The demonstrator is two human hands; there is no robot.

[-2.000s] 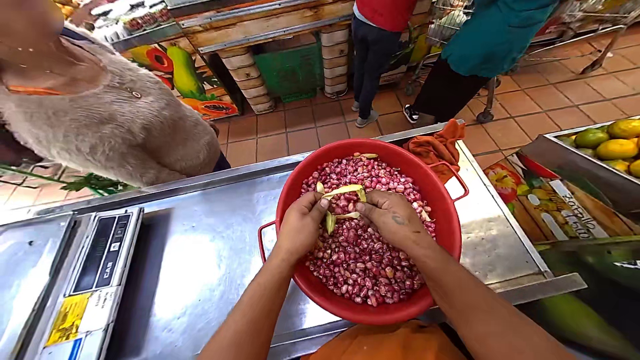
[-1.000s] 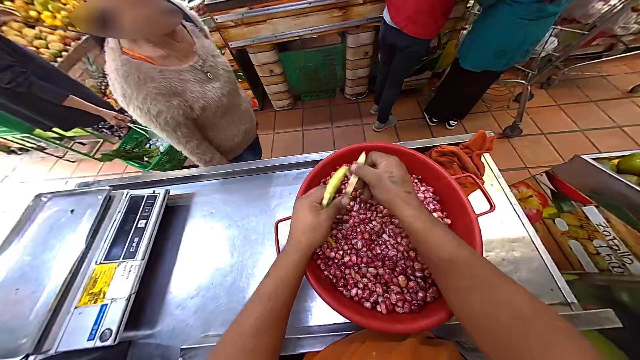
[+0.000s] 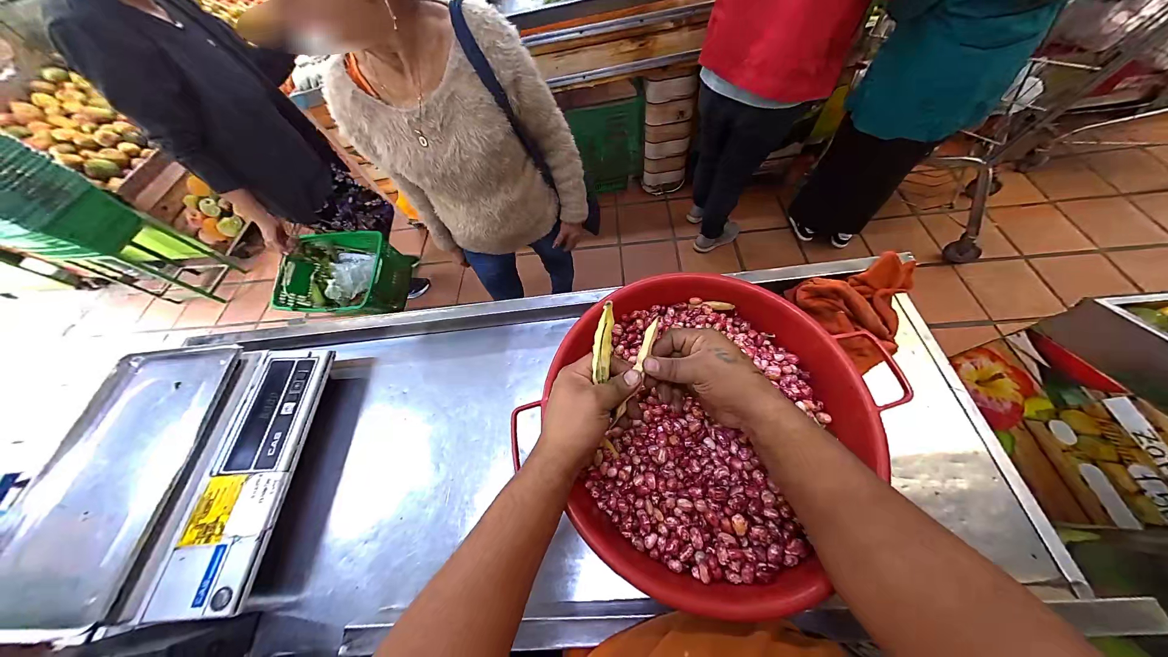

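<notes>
A red plastic tub (image 3: 862,401) with two side handles holds a heap of speckled red and cream beans (image 3: 698,493). Over its far left part, my left hand (image 3: 584,401) grips a pale yellow bean pod (image 3: 602,342), which stands up between thumb and fingers. My right hand (image 3: 707,370) pinches another pale pod piece (image 3: 647,343) close beside it, and the fingertips of both hands nearly meet. Whether beans lie under my fingers is hidden. A further pod piece (image 3: 717,306) lies on the beans at the far rim.
The tub stands on a steel counter (image 3: 438,365). A CAS scale (image 3: 242,493) is at the left, an orange cloth (image 3: 853,301) behind the tub at the right. Beyond the counter stand several people; one holds a green basket (image 3: 379,274). A shopping cart (image 3: 990,155) is at the far right.
The pod that spanned both hands two seconds ago now shows as separate upright pieces, one in each hand. The view has swung left. The person in the fluffy sweater appears farther right in view.
</notes>
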